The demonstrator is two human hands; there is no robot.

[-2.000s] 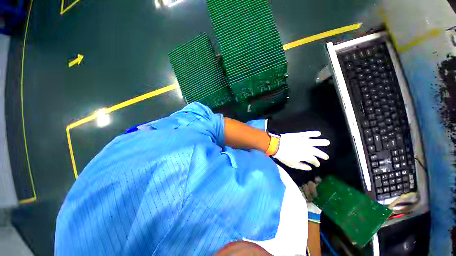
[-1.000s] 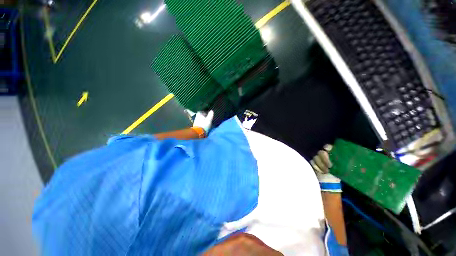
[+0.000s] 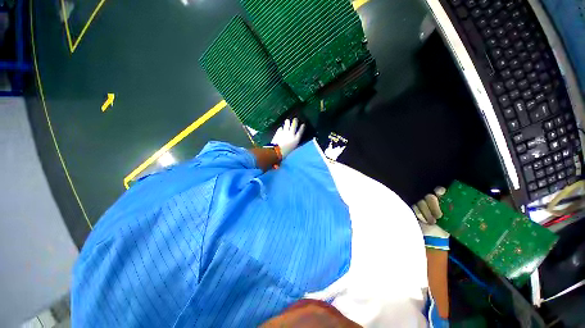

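My right hand (image 3: 430,209), in a pale glove with a blue wrist band, grips the near left end of a green circuit board (image 3: 491,225). The board is tilted, its component side showing, below the keyboard. My left hand (image 3: 288,136), in a white glove with an orange wrist band, is at the lower edge of the green ribbed board stacks, fingers extended. Whether it touches them is not clear. The smaller stack (image 3: 247,77) stands beside the larger stack (image 3: 311,45); both look like many boards edge-on.
A black keyboard (image 3: 523,96) lies on a white-edged tray (image 3: 474,83) at the right. Cables and a pale looped item (image 3: 568,197) are near its lower end. Yellow lines (image 3: 176,142) mark the green floor. A blue frame stands at the far left.
My left hand has moved from in front of the keyboard tray to the lower edge of the board stacks. My right hand still holds the board. The camera view has shifted and turned.
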